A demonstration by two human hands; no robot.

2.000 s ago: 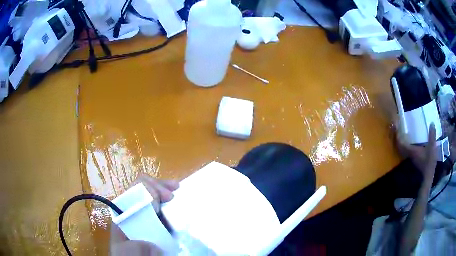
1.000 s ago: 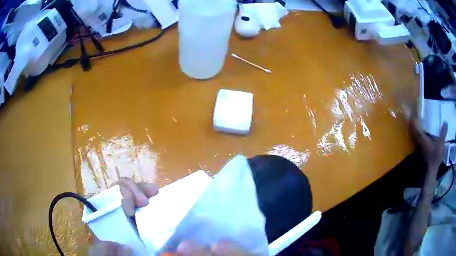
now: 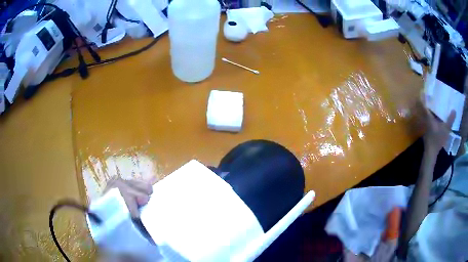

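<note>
A security camera with a glossy white housing (image 3: 202, 212) and a black rounded end (image 3: 264, 179) is at the bottom centre, over the table's near edge. Its antenna (image 3: 282, 225) runs along the right side. My left hand (image 3: 128, 193) grips the white mounting bracket (image 3: 119, 225) at the left end; part of the hand is hidden. The black cable (image 3: 55, 225) loops out of the bracket. My right hand (image 3: 382, 253), cut off by the bottom edge, holds a thin pale cloth (image 3: 367, 217) right of the camera, clear of it. An orange finger cot (image 3: 393, 223) shows on one finger.
A white sponge block (image 3: 225, 110), a translucent bottle (image 3: 193, 43), a cotton swab (image 3: 240, 65) and a small white rounded part (image 3: 235, 31) are on the orange-brown table (image 3: 287, 92). More cameras (image 3: 41, 56) line the back. At right, another person's hand (image 3: 436, 130) holds a camera.
The cloth, which lay across the housing a second ago, has moved off to the right with my right hand. The white housing is uncovered. My left hand still holds the bracket.
</note>
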